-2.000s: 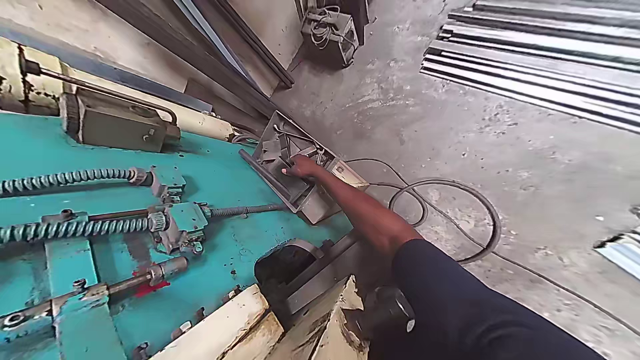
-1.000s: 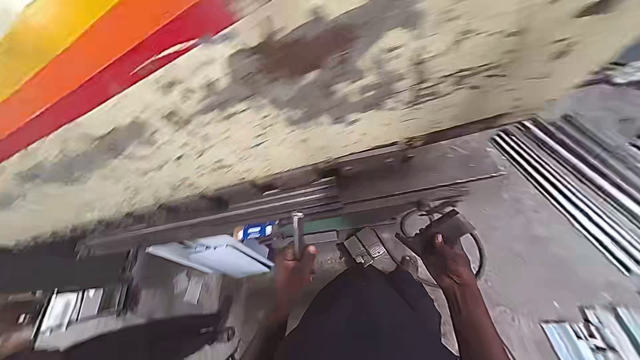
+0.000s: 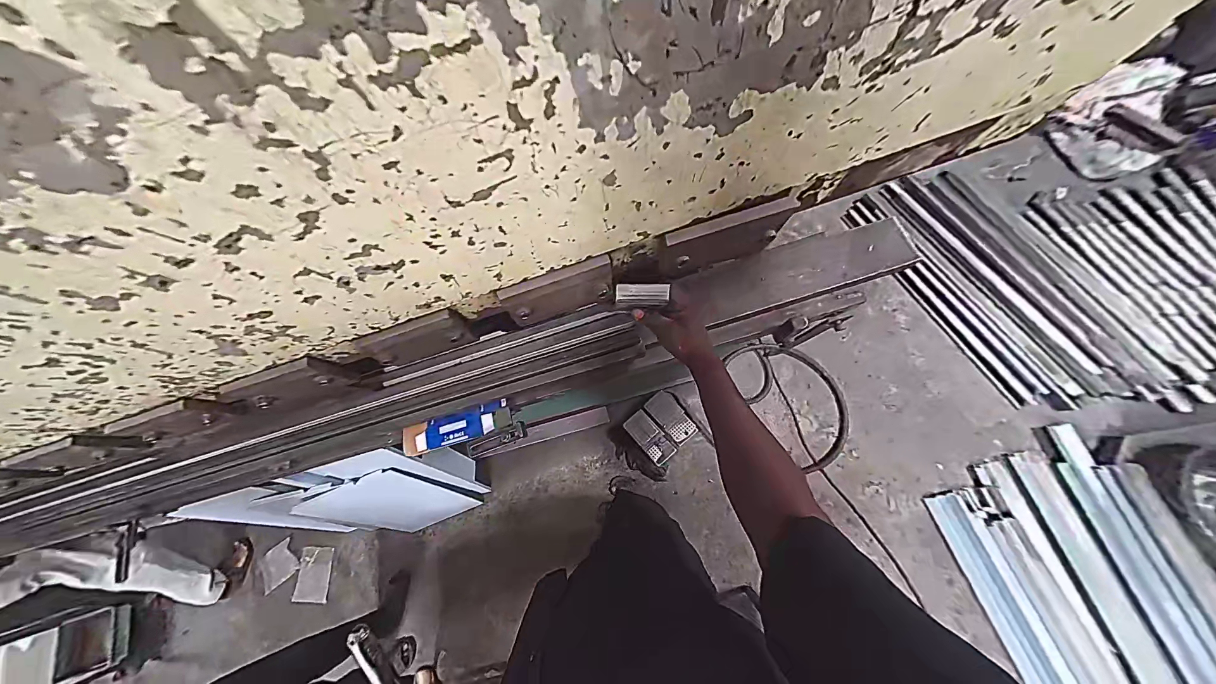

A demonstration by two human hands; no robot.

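Note:
My right hand [image 3: 676, 332] reaches up to the machine and grips a small ridged metal block [image 3: 643, 294] at its fingertips. The block is just below the heavy cream-painted beam [image 3: 427, 171] with peeling paint, beside a gap between the bolted dark clamp plates [image 3: 556, 290]. Under it runs the long steel bed [image 3: 807, 275] with narrow rails. A shiny metal tool [image 3: 363, 651] shows at the bottom edge, with a brownish patch near it that may be a fingertip of my left hand; the rest of that hand is out of view.
A blue box [image 3: 461, 427] and pale sheet-metal pieces [image 3: 408, 494] lie along the bed's near side. A foot pedal [image 3: 657, 432] and looped cable [image 3: 841, 408] are on the floor. Metal profiles [image 3: 1073, 551] are stacked at right. Part of a person's clothed limb [image 3: 142, 575] shows at lower left.
My right hand was in a metal tray two seconds ago, then in front of my body; now it is up at the beam. My left hand, earlier holding a metal tool, has dropped largely out of view.

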